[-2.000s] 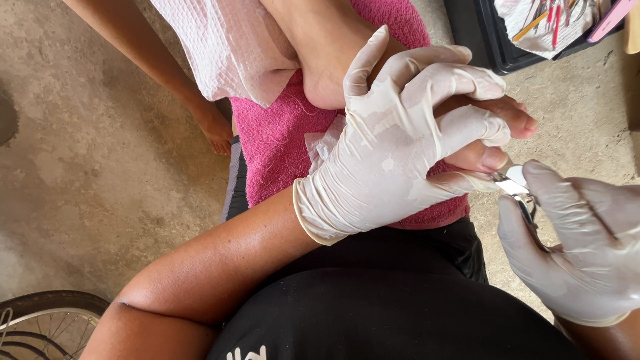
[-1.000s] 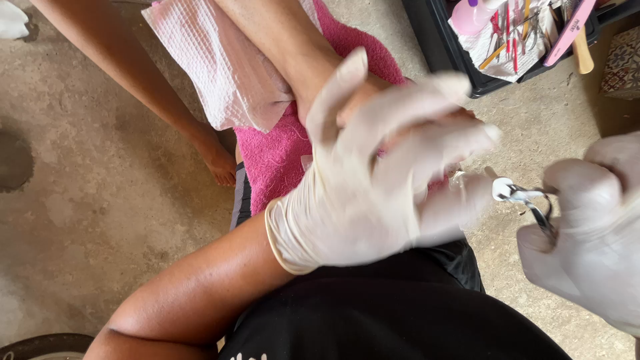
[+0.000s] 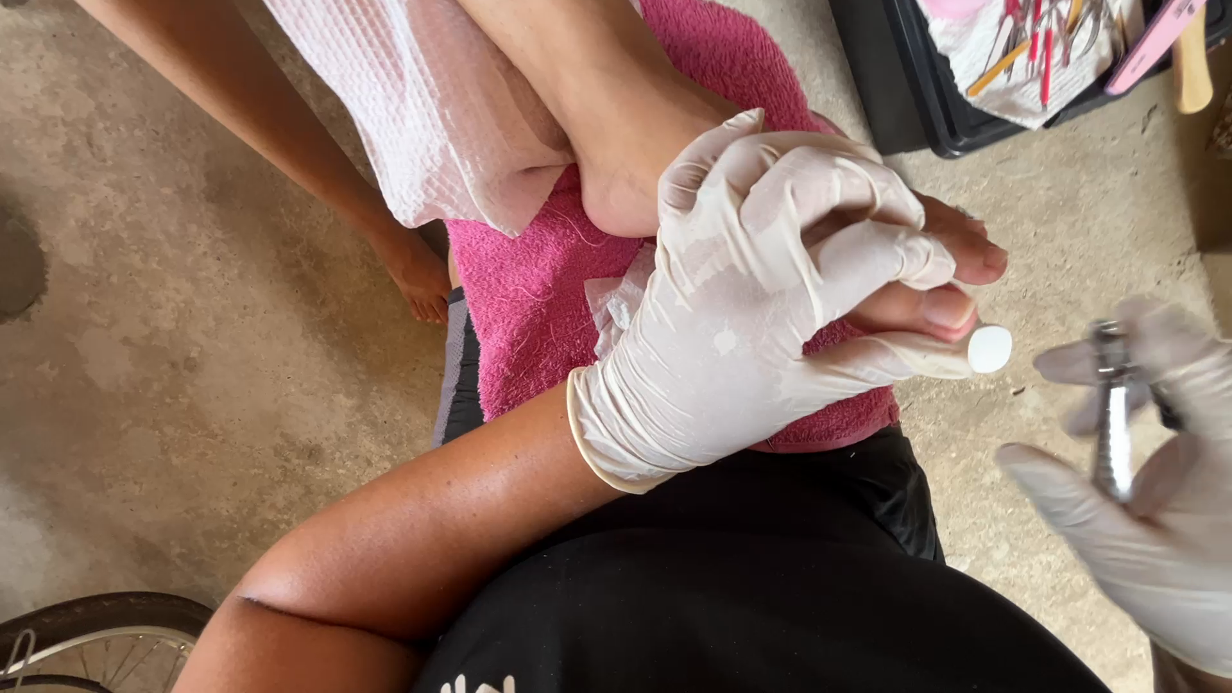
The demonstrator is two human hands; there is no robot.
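My left hand, in a whitish disposable glove, lies over the front of another person's bare foot and holds it by the toes. A small round white pad sits at the tip of my left thumb, just beside the big toe. To the right, my gloved right hand, partly blurred, holds a shiny metal nail clipper, apart from the toes. Under the foot a pink towel covers my lap, with a crumpled white tissue by my left wrist.
A black tray at the upper right holds several tools on white paper, with a pink nail file at its edge. The person's other foot rests on the concrete floor at the left. A bicycle wheel shows at the lower left.
My right hand was at the big toe two seconds ago and is now away to the right. The white pad, by the metal tool one second ago, is now at my left thumb.
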